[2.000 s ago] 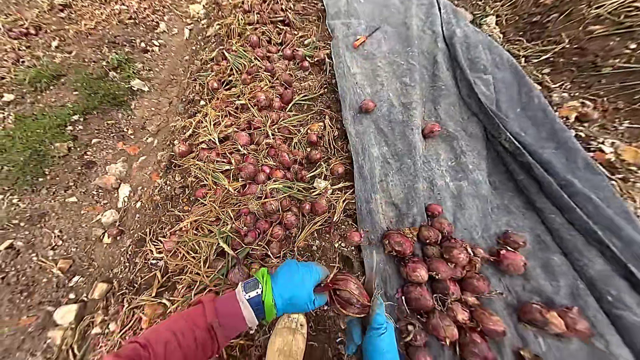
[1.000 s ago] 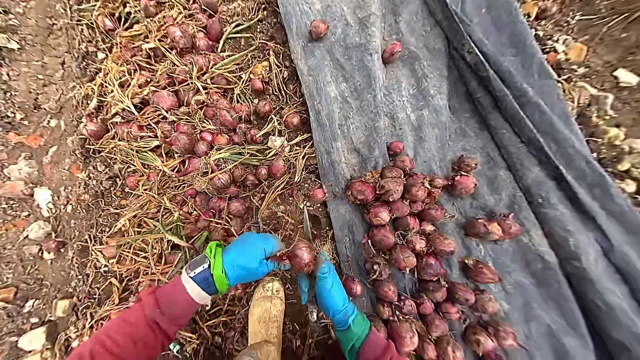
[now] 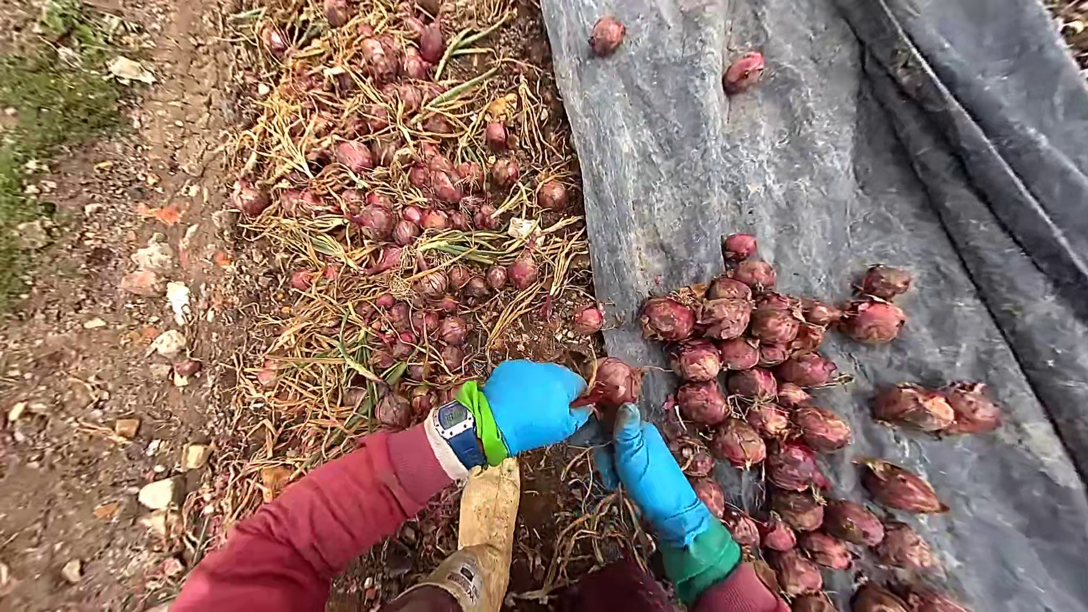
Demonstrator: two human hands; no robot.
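Observation:
My left hand (image 3: 537, 406), in a blue glove, is closed around the neck of a red onion (image 3: 617, 382), whose bulb points right. My right hand (image 3: 653, 476), also blue-gloved, is just below that bulb, with its fingertips at the bulb's underside. Whether it also holds a tool is hidden. Right of both hands, a pile of red onions (image 3: 752, 384) lies on a grey fabric sheet (image 3: 671, 170). To the left, more red onions (image 3: 442, 185) lie among dry and green onion leaves (image 3: 357, 340) on the soil.
A light-coloured boot (image 3: 489, 518) stands between my forearms. Stones (image 3: 160, 493) dot the bare soil on the left, with grass (image 3: 51, 119) farther up. Two single onions (image 3: 607, 36) lie on the sheet's upper part. Folds (image 3: 960, 144) run along its right side.
The view has shifted since the first frame. Both hands stay close together at an onion. The bulb seen two seconds ago had looser, more ragged skin than the one held now.

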